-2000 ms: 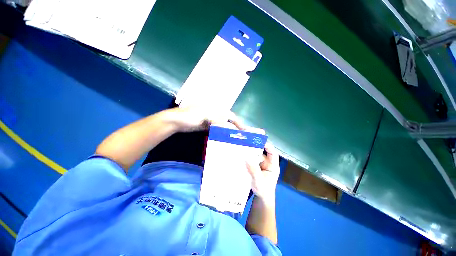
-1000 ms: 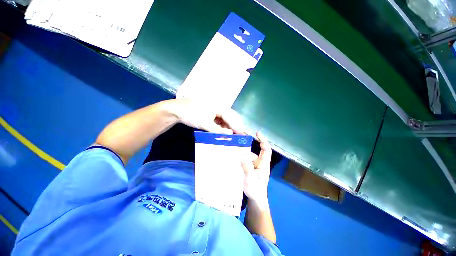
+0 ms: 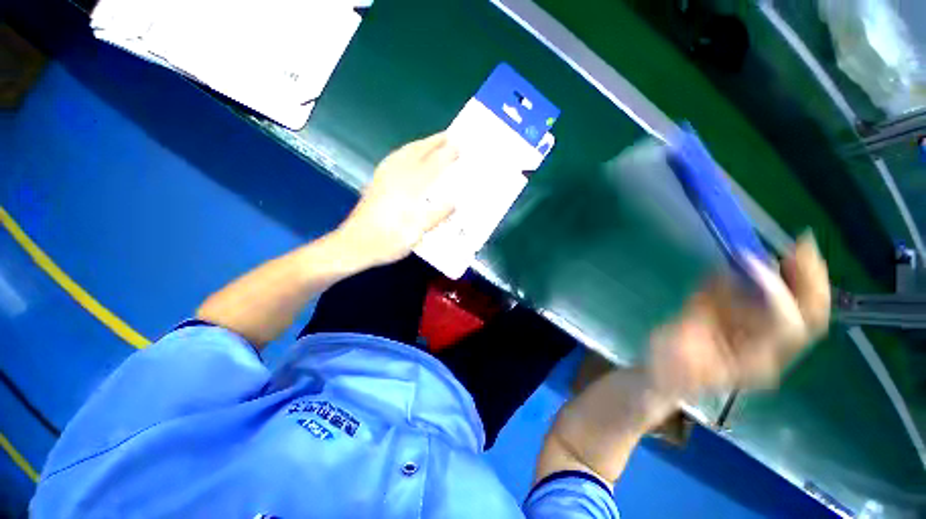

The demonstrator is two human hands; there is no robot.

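Note:
My left hand (image 3: 391, 208) lies on the left side of the flat white carton blanks (image 3: 475, 193) with blue top bands, at the bench's near edge. Its fingers lie over the white face; I cannot tell whether they grip a blank. The blanks' lower corner reaches the bench edge. My right hand (image 3: 736, 329), blurred, is out to the right over the bench and holds a blurred carton (image 3: 716, 198) by its near end. The carton's blue side shows, and its far end is near the pale rail.
A larger stack of white blanks (image 3: 239, 51) lies at upper left. The pale rail (image 3: 599, 76) separates the green bench (image 3: 579, 238) from the dark green conveyor (image 3: 650, 56). A clear plastic bag (image 3: 873, 51) is at upper right. A red object (image 3: 452, 314) shows below the bench edge.
My right hand has moved from over my lap far to the right with the carton. My left hand has left the carton and moved up onto the flat blanks. The view has shifted slightly.

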